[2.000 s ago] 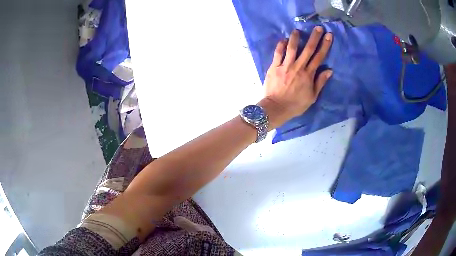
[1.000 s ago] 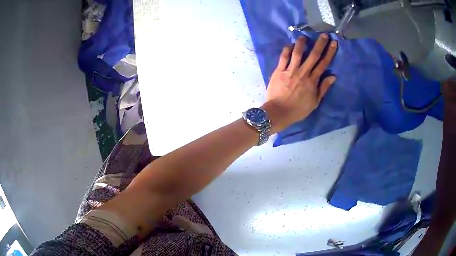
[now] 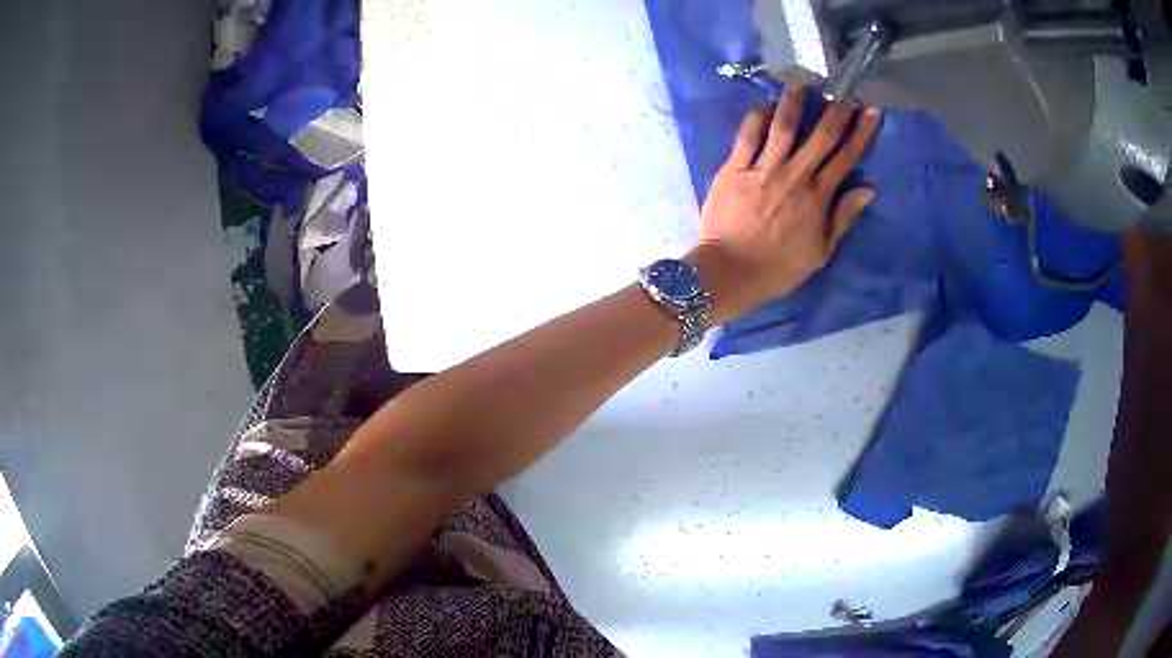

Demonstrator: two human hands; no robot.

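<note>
My left hand [image 3: 787, 206] lies flat with its fingers spread on the blue fabric lay [image 3: 887, 257], gripping nothing. A watch is on its wrist. The grey metal cutting machine [image 3: 1015, 90] stands over the far right part of the lay, with its metal parts just beyond my fingertips. My right hand is not in view; only part of the right forearm [image 3: 1150, 424] shows at the right edge, dark and cut off. A separate blue cut piece [image 3: 970, 424] lies on the table nearer me, beside the lay.
The white table [image 3: 540, 154] has its edge on the left. Blue and white scraps [image 3: 315, 142] hang or lie beyond that edge. A small metal clip [image 3: 850, 613] lies near the lower right. More blue cloth [image 3: 1028, 578] lies bunched at the lower right. A curved cord runs below the machine.
The machine has moved left toward my left hand's fingertips, covering more of the lay's far part. My left hand stays flat on the fabric. The whole view has shifted slightly.
</note>
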